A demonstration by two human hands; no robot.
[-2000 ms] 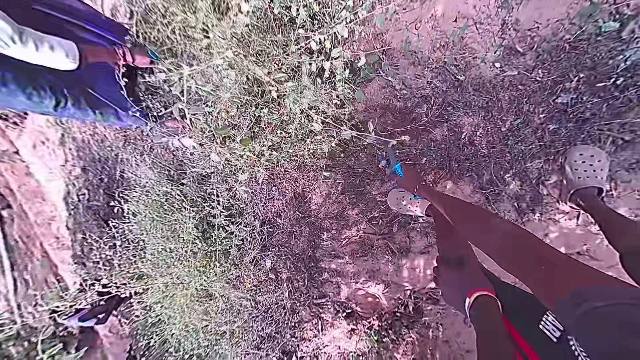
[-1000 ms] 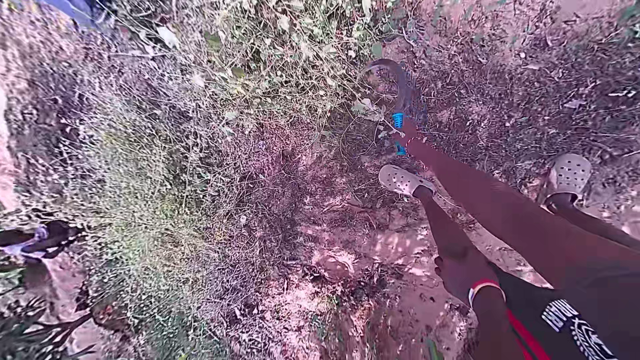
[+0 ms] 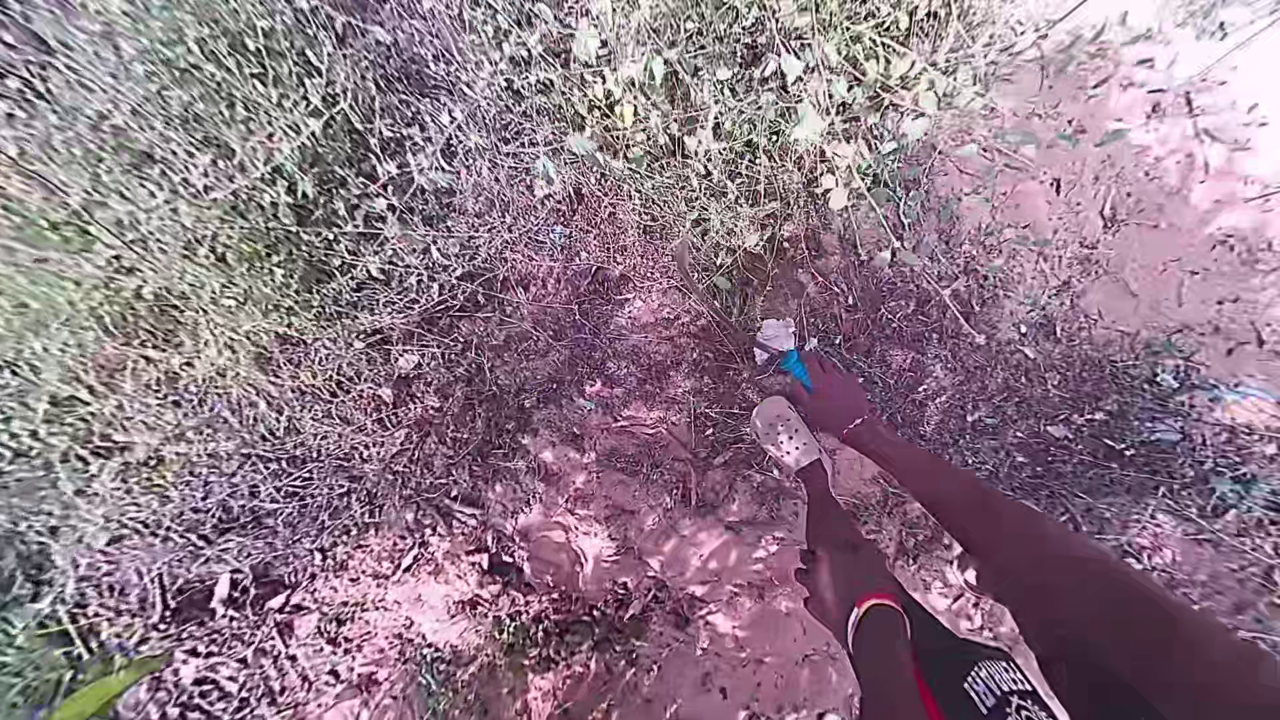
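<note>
My right hand [image 3: 832, 396] is closed around the blue handle [image 3: 796, 368] of a sickle, low over the ground. Its thin curved blade [image 3: 702, 290] points up and left among dry stems and is hard to make out. A pale, flat piece [image 3: 775, 338] of something lies just beyond the handle. Below the sickle hand is a light perforated clog [image 3: 787, 432] on my foot. My left hand [image 3: 845, 580], with a red, white and yellow band at its wrist, rests on my leg with its fingers partly visible and no tool in it.
Tangled dry weeds [image 3: 380, 300] spread across the left, and greener leafy growth [image 3: 780, 90] stands ahead. Bare reddish soil [image 3: 690, 550] with scattered litter lies below, and more soil [image 3: 1170, 220] at upper right. A broad green leaf [image 3: 105, 690] shows at lower left.
The view has turned, and the other person at upper left is out of sight. The sickle blade, arched above my right hand one second ago, now points up and left. My left hand remains on my leg.
</note>
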